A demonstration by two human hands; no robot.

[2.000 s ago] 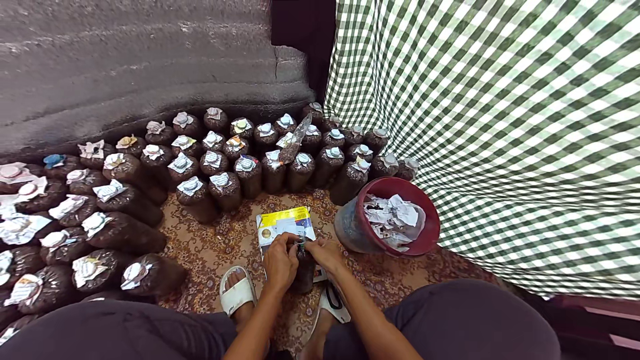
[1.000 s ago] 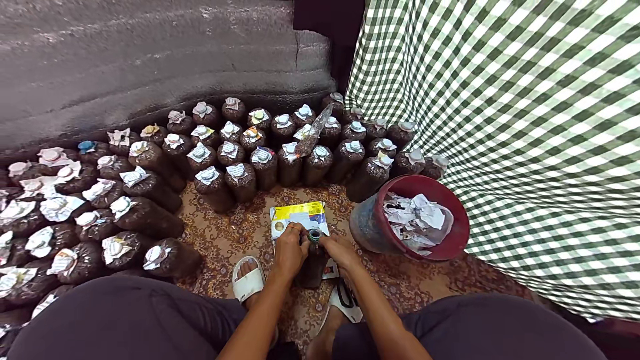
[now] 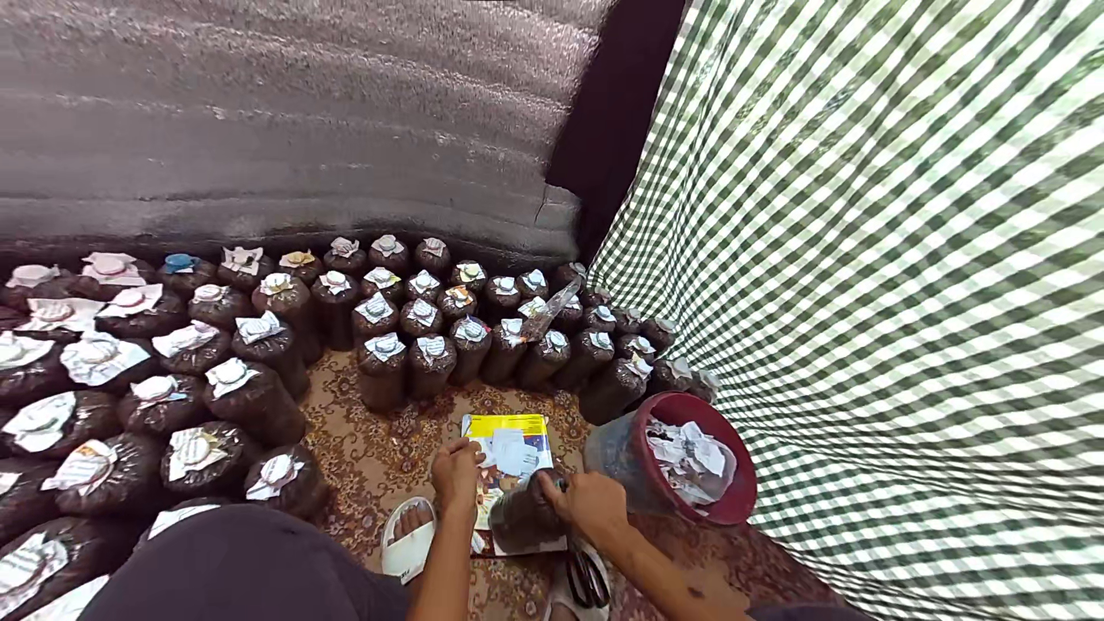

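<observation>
A dark-filled clear plastic bag leans over a yellow and white printed sheet on the floor between my feet. My right hand is shut on its upper end, thumb on top. Just left of the bag, my left hand has its fingers closed near a piece of white paper lying on the sheet; whether it pinches that paper I cannot tell. Several similar filled bags stand beyond, their necks capped with paper pieces.
A red-rimmed bucket holding crumpled paper stands right of my right hand. More filled bags crowd the left side. An empty-looking clear plastic bag lies across the back rows. A checkered cloth hangs at the right. White sandals are on my feet.
The bag between my hands was upright and now tilts, with its top to the right. My hands have moved apart; the left no longer touches the bag's neck. White paper now shows on the sheet.
</observation>
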